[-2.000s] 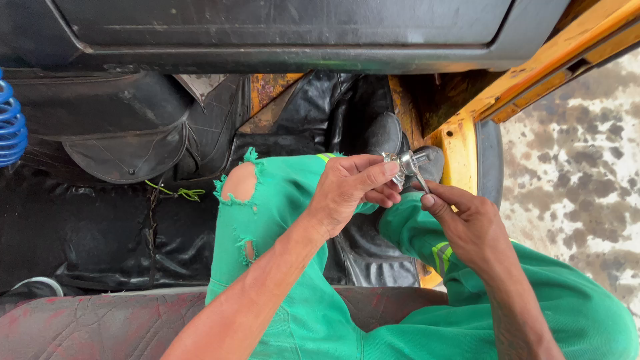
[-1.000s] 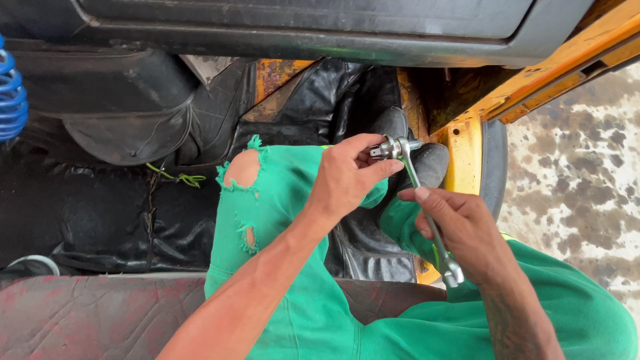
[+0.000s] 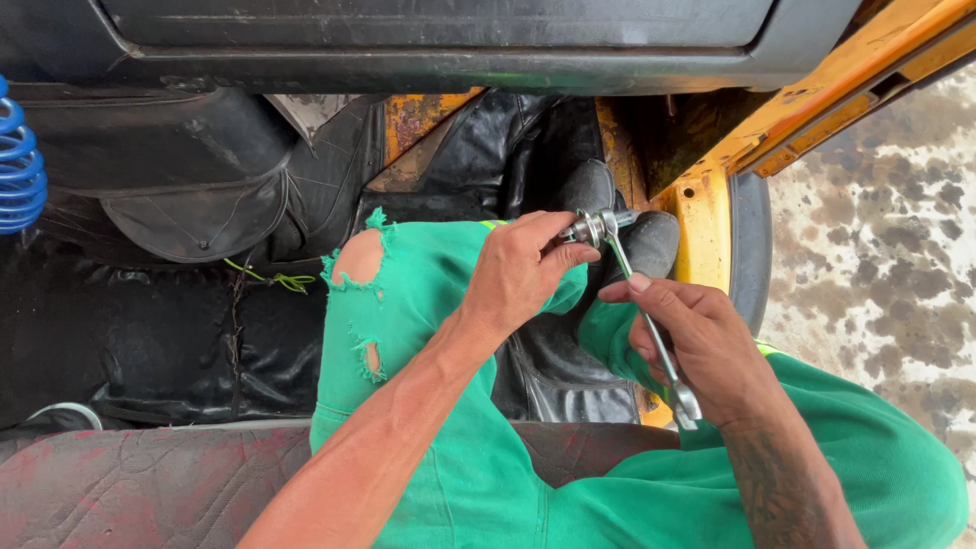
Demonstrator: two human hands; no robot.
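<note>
My left hand (image 3: 526, 263) grips a small shiny metal fitting (image 3: 583, 229) between thumb and fingers, above my green-trousered knee. On the fitting's right side sits the ring end of a combination wrench (image 3: 648, 320). My right hand (image 3: 686, 335) holds that wrench by its shaft, thumb on top, with the open jaw end sticking out below the palm. A cylindrical metal end of the fitting projects to the right beyond the wrench. The fitting's exact kind cannot be told, as my left fingers hide part of it.
My legs in torn green trousers (image 3: 427, 259) rest on a worn seat (image 3: 152, 473). A black panel (image 3: 442, 69) spans the top, a blue coiled hose (image 3: 19, 168) hangs left, and a yellow door frame (image 3: 839, 91) stands right. Black sheeting (image 3: 168, 335) covers the floor.
Two seconds ago the wrench was mostly hidden by my right hand; one second ago its ring end was at the fitting. Now my right hand grips it closer around the shaft's lower half.
</note>
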